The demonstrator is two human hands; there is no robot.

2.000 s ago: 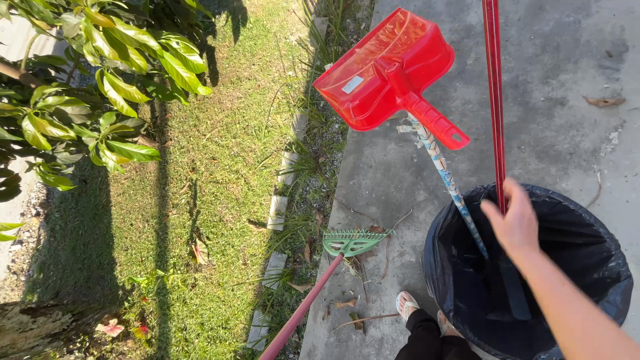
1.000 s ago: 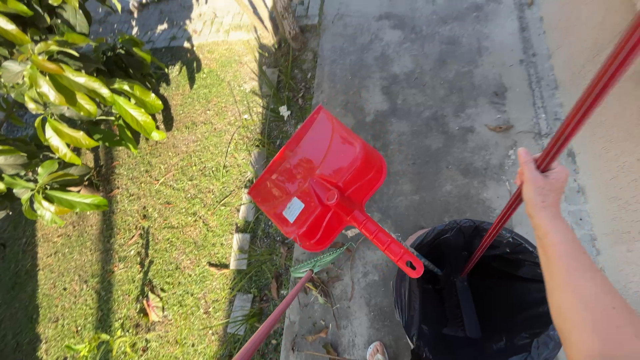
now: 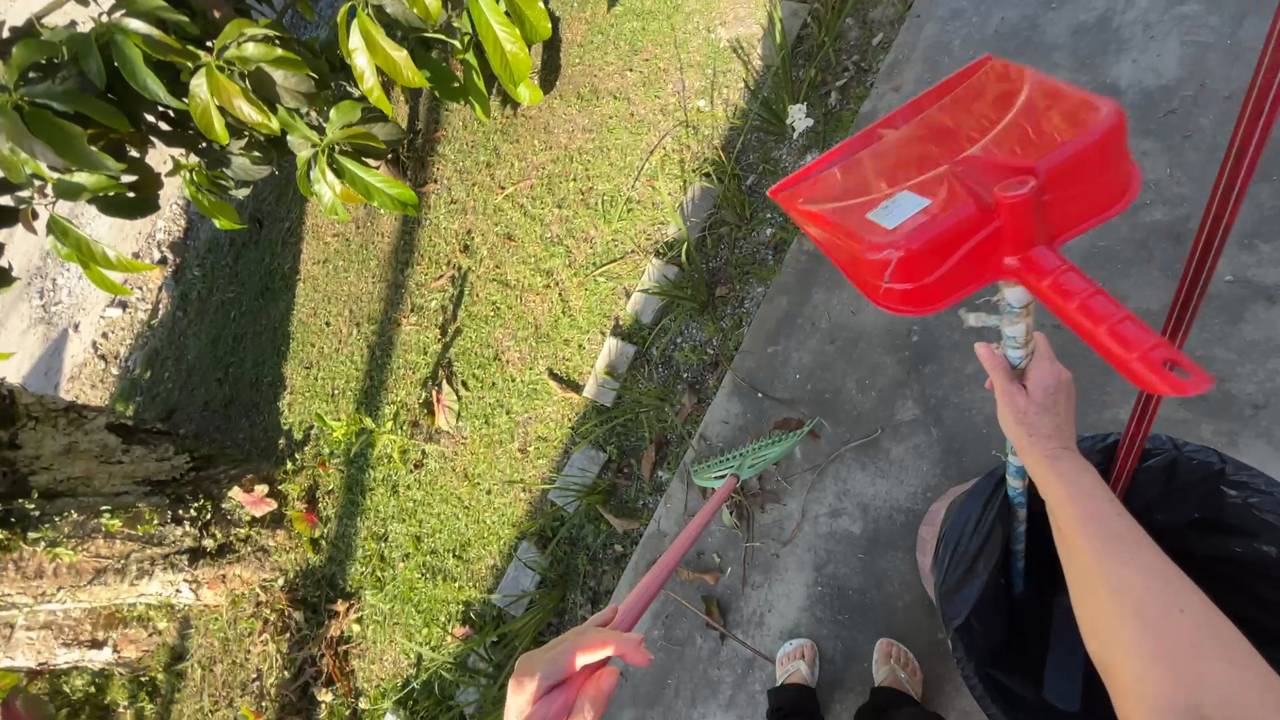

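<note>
My left hand [image 3: 575, 668] is closed round the pink pole of a rake, whose green plastic head [image 3: 750, 462] rests on the concrete among dry leaves and twigs. With my right hand [image 3: 1035, 400] I grip the tape-wrapped handle [image 3: 1016, 325] of a red plastic dustpan [image 3: 960, 190], just below the pan. The lower end of that handle goes down into a bin lined with a black bag [image 3: 1200, 540]. A red pole [image 3: 1210, 230] stands in the same bin, right of my right hand and untouched by it.
A concrete slab [image 3: 880, 380] borders a strip of weeds with pale edging blocks [image 3: 607, 370]. Beyond lies grass [image 3: 520, 260]. Leafy branches [image 3: 240, 100] hang at the upper left, with a tree trunk [image 3: 90, 450] below. My feet in sandals are beside the bin.
My right hand has let go of the red pole and now holds the dustpan's wrapped handle. My left hand has come into view on the rake pole.
</note>
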